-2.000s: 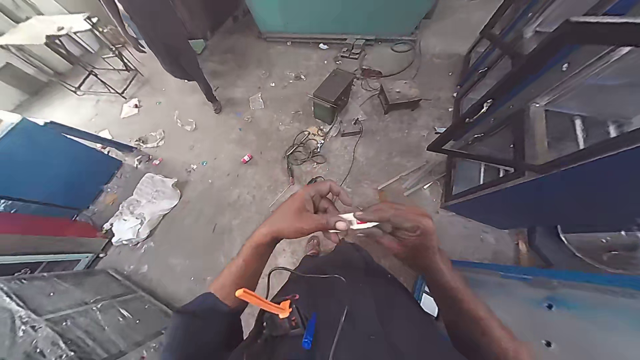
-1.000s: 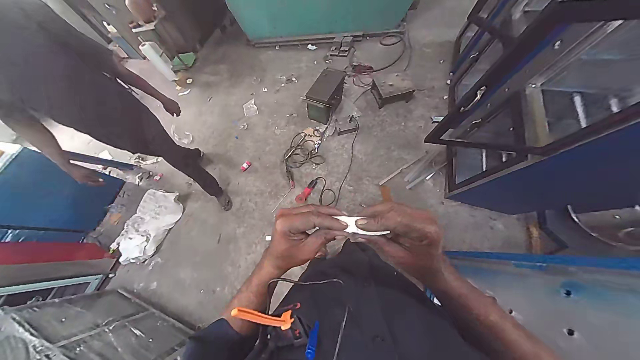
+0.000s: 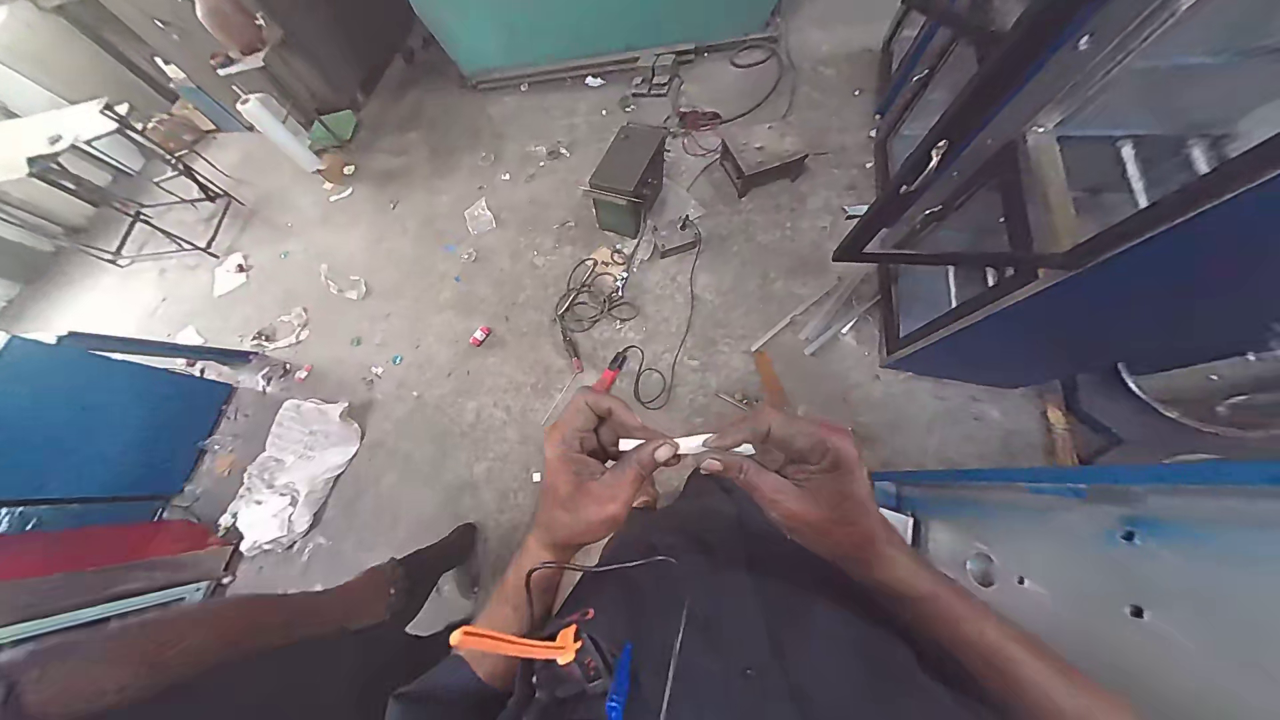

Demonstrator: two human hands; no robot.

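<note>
A thin white rolled strip, seemingly paper (image 3: 690, 444), is stretched level between my two hands in front of my dark clothing. My left hand (image 3: 600, 465) pinches its left end between thumb and fingers. The right end is pinched by my right hand (image 3: 795, 470), with thumb below and fingers above. What the strip contains cannot be seen. An orange plastic strap (image 3: 515, 643) and a blue pen-like thing (image 3: 619, 682) are at my chest, below my hands.
Cables (image 3: 590, 300) and a red-handled clamp or holder (image 3: 610, 372) lie on the floor ahead, near a dark green metal box (image 3: 628, 175). Blue metal frames (image 3: 1090, 290) stand at right. Crumpled white sheeting (image 3: 298, 470) lies at left. Another person's arm (image 3: 200, 640) reaches in at lower left.
The other person has moved from upper left to lower left, close beside me. The red seen at my right fingers two seconds ago no longer shows there. Both hands still hold the white strip.
</note>
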